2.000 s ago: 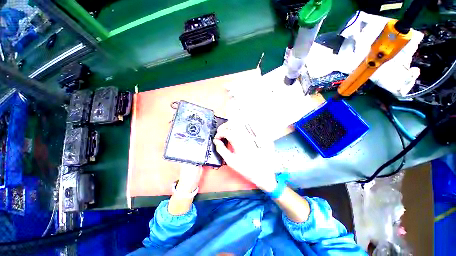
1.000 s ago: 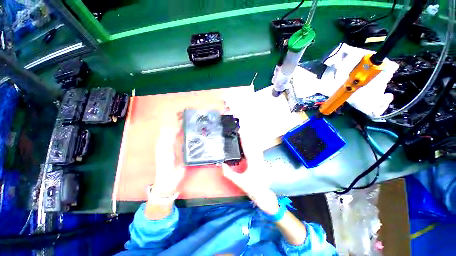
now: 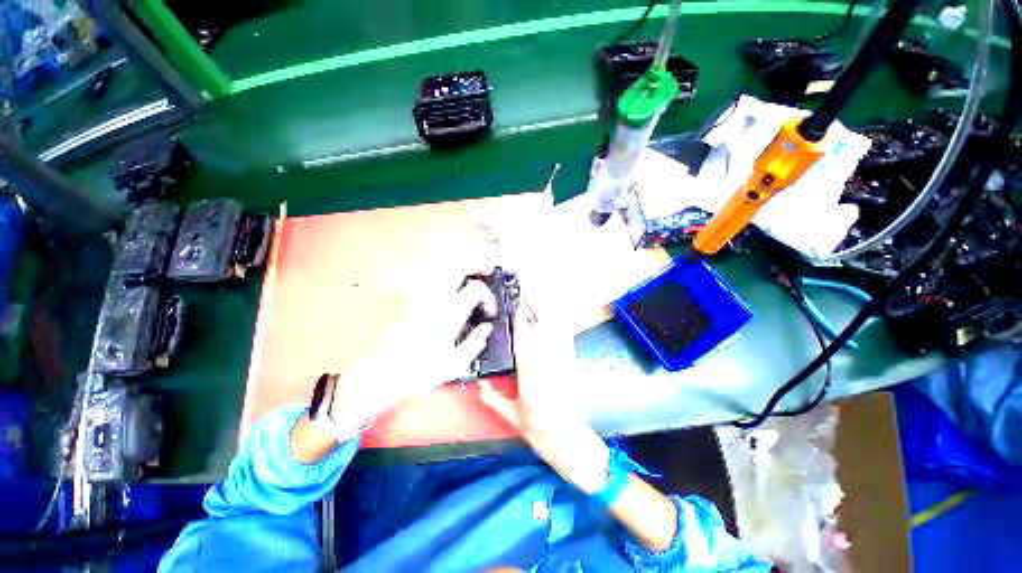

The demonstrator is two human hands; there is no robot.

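Observation:
A black boxy unit (image 3: 495, 336) is between my two hands over the orange-red mat (image 3: 325, 269). My left hand (image 3: 420, 347) reaches across the mat and its fingers are on the unit's left side and top. My right hand (image 3: 536, 375) lies along the unit's right side. Both hands are overexposed, so the finger outlines are washed out, and they cover much of the unit.
White paper (image 3: 583, 252) lies on the mat's right side. A blue screw tray (image 3: 684, 313) is to the right, under a hanging orange screwdriver (image 3: 756, 190) and a green-topped syringe (image 3: 630, 146). Black units (image 3: 129, 325) stand at left, another (image 3: 453, 109) beyond the mat.
The unit, earlier showing its broad grey face, now shows a narrow dark side between my hands. My left hand has moved from its left edge across onto it. The view has shifted slightly.

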